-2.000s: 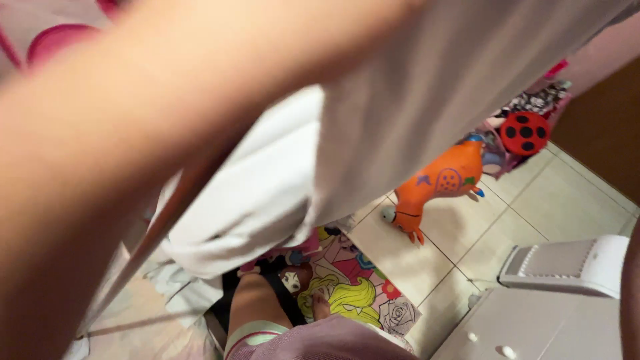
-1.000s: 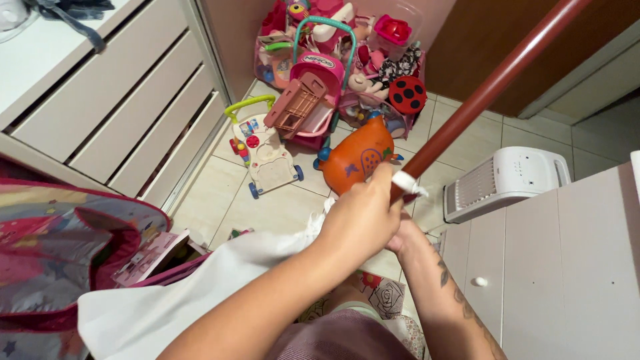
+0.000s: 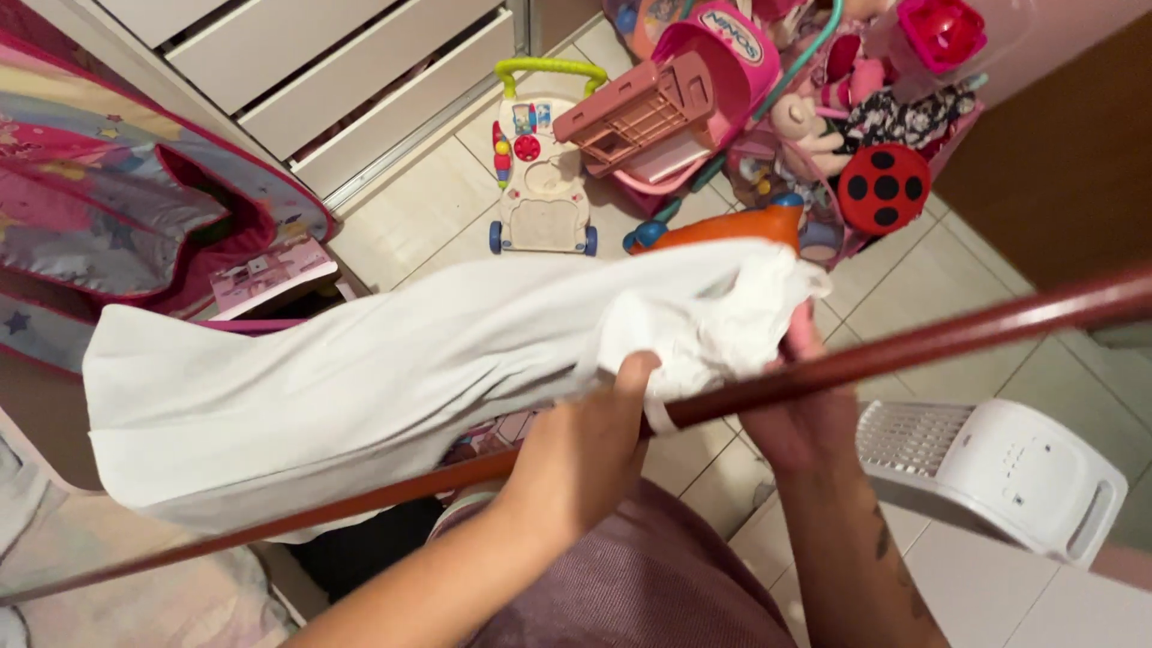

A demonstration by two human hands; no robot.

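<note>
A dark red curtain rod (image 3: 927, 351) runs slantwise across the view, from lower left to the right edge. White cloth (image 3: 360, 378), with a gathered end near the rod, stretches to the left above it. My left hand (image 3: 585, 441) is closed around the rod and the edge of the cloth, beside a small white loop on the rod. My right hand (image 3: 810, 396) is just right of it, behind the rod, holding the gathered cloth; most of its fingers are hidden by the rod and the fabric.
Beyond the cloth, a baby walker toy (image 3: 544, 198), a pink toy stroller (image 3: 720, 81) and an orange inflatable toy (image 3: 733, 225) are on the tiled floor. A white appliance (image 3: 1017, 468) stands at right, a drawer unit (image 3: 342, 72) at upper left, a colourful play tent (image 3: 117, 207) at left.
The rod has swung from steep to flatter across the view. The white cloth, lower left a second ago, now stretches out left of my hands. Both hands stay close together at the rod.
</note>
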